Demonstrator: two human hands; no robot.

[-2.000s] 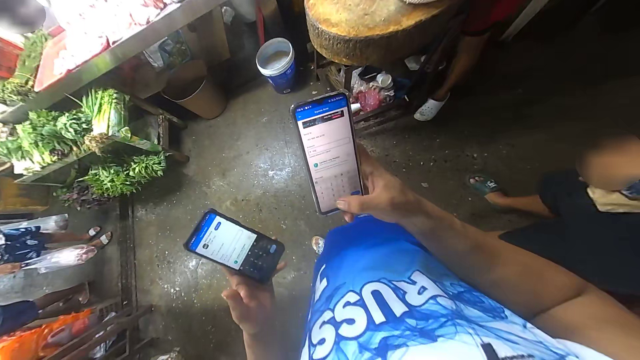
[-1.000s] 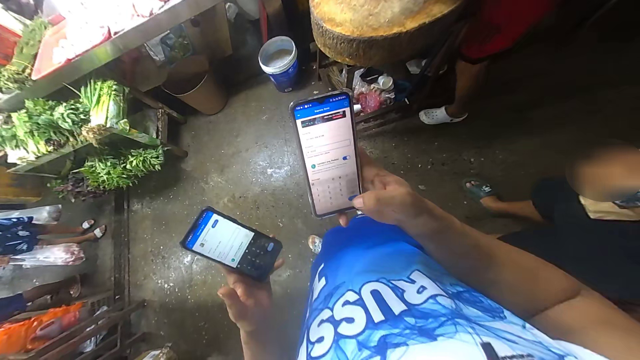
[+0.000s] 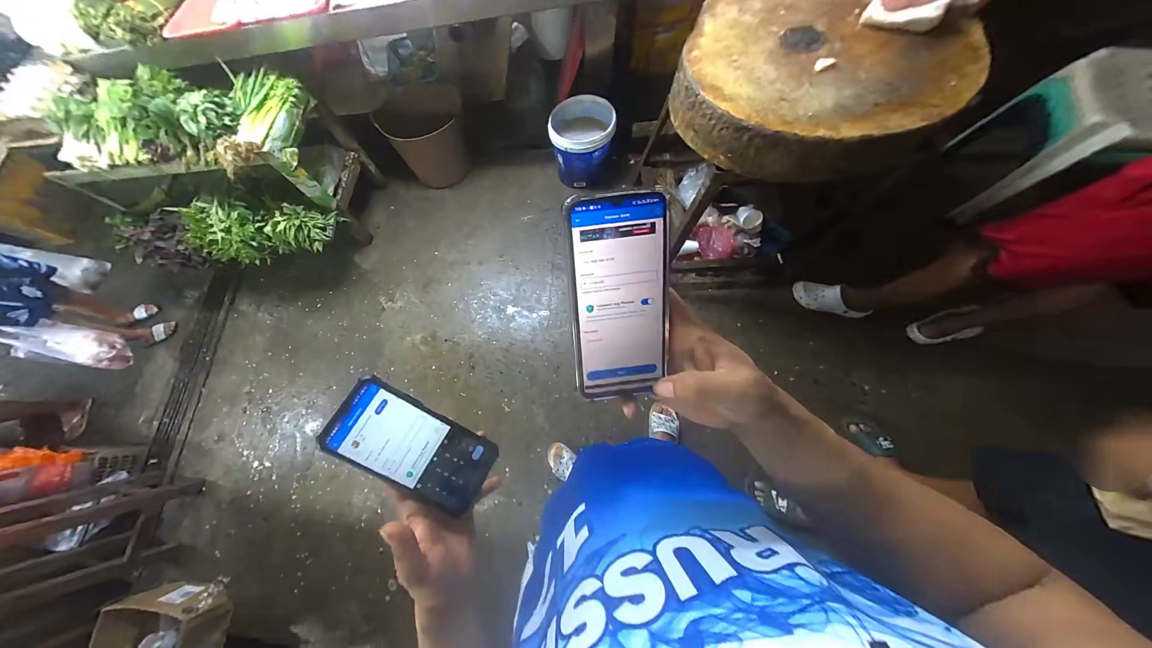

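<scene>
My right hand holds a smartphone upright from behind and below, its thumb at the lower right corner of the lit screen. That screen shows a blue header, form fields, a switch and a blue button near the bottom. Lower and to the left, a second smartphone rests tilted on the fingers of my left hand, the thumb free of the screen. A page with a dark keypad is lit on it. The two phones are apart, both over the wet concrete floor.
A round wooden chopping block stands at the upper right, beside a blue-and-white bucket and a brown bin. Leafy vegetables fill a stand at left. A wooden rack is lower left. People's legs and feet show at both sides.
On the phone in my right hand, the keypad has gone and a blue button shows at the bottom. My right thumb has moved to the phone's lower right corner. The view has shifted somewhat.
</scene>
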